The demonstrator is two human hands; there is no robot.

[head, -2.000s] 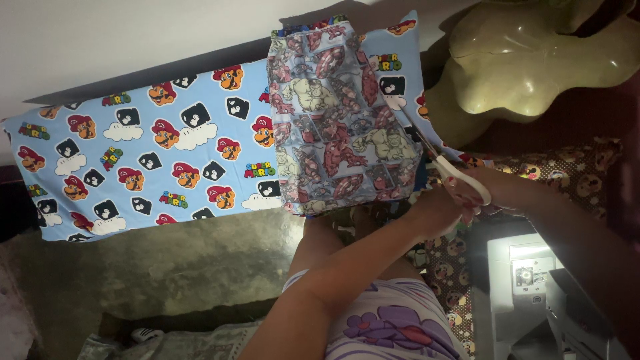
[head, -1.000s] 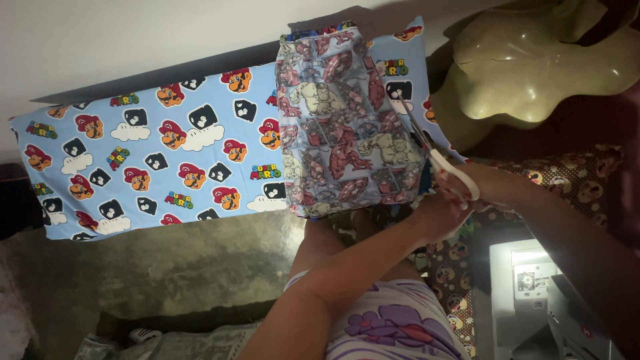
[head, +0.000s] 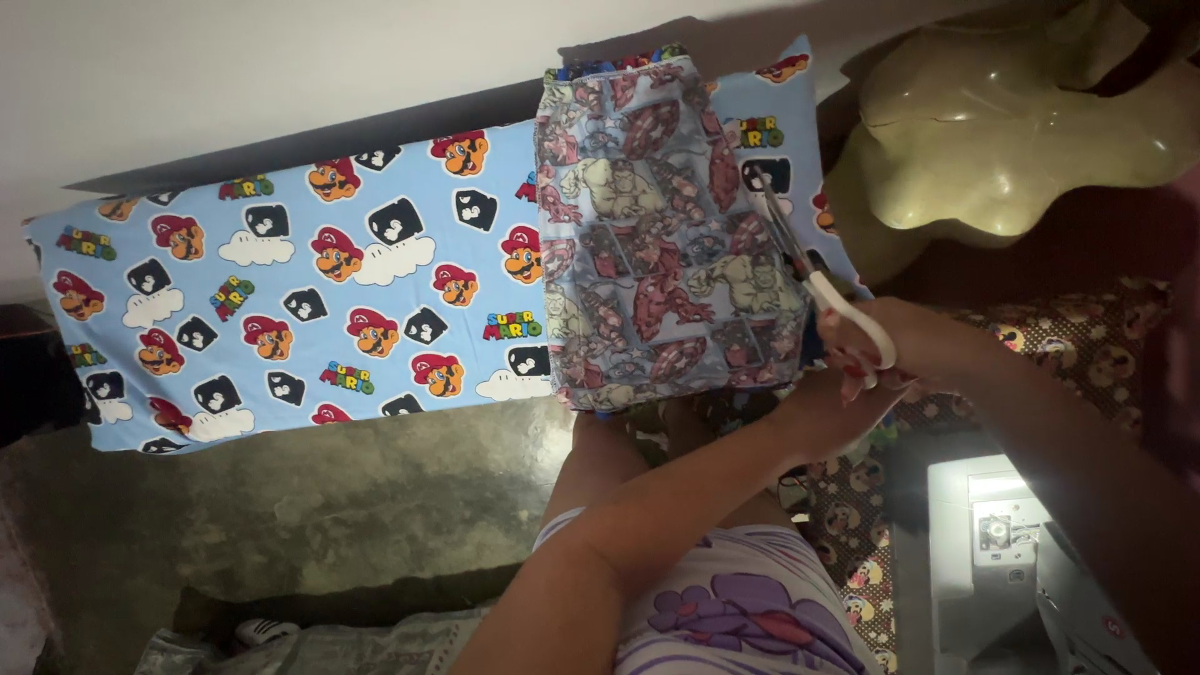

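White-handled scissors (head: 820, 281) are in my right hand (head: 886, 342), their blades pointing up and left over the right edge of a folded, comic-print cloth piece (head: 656, 234). My left hand (head: 848, 412) is just below and against the right one; its fingertips are partly hidden, so what it holds is unclear. The comic-print piece looks inside out, with brighter cloth showing at its top edge. Beneath it, a light blue Super Mario print fabric (head: 291, 300) stretches to the left and shows again at the right, behind the blades.
A glossy, cream-coloured mannequin form (head: 975, 131) stands at upper right. A sewing machine (head: 998, 534) with its lamp lit is at lower right, beside brown dotted character-print cloth (head: 862, 525). Behind the blue fabric is a pale wall (head: 281, 75). Greyish cloth (head: 375, 637) lies low on the floor.
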